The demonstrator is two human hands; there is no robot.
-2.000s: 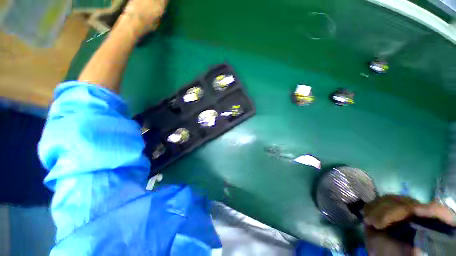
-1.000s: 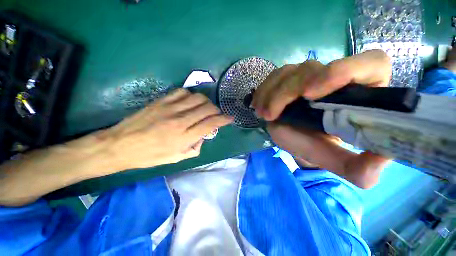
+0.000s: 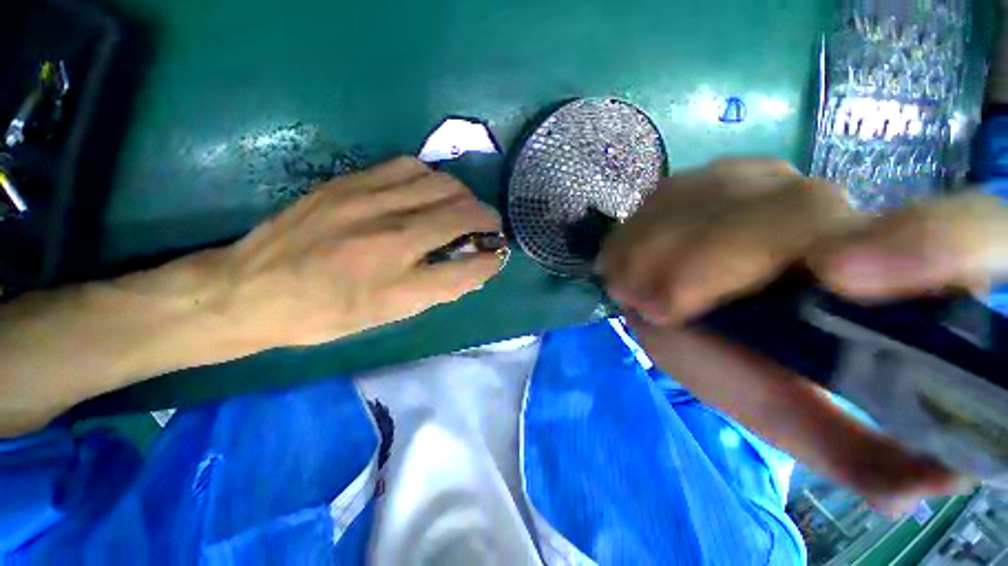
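Observation:
My left hand (image 3: 354, 249) lies palm down at centre left. It pinches a small dark round module (image 3: 470, 245) in its fingertips, just left of the screw dish. The round screw dish (image 3: 569, 177) has a silvery honeycomb face and a dark rim. My right hand (image 3: 730, 238), blurred, is closed around the electric screwdriver (image 3: 917, 376). The black nose points over the dish's lower right part. The driver tip is hidden or too blurred to tell. Single screws cannot be made out.
A black parts tray (image 3: 83, 144) with modules is cut off at the upper left. A white card (image 3: 459, 140) lies left of the dish. A blue mark (image 3: 732, 109) is on the green mat. A clear blister tray (image 3: 895, 105) lies at the upper right.
The module now shows between my left fingertips, mostly hidden before. My right hand and the screwdriver have shifted slightly right and down. Two seconds ago my left arm reached past the parts tray.

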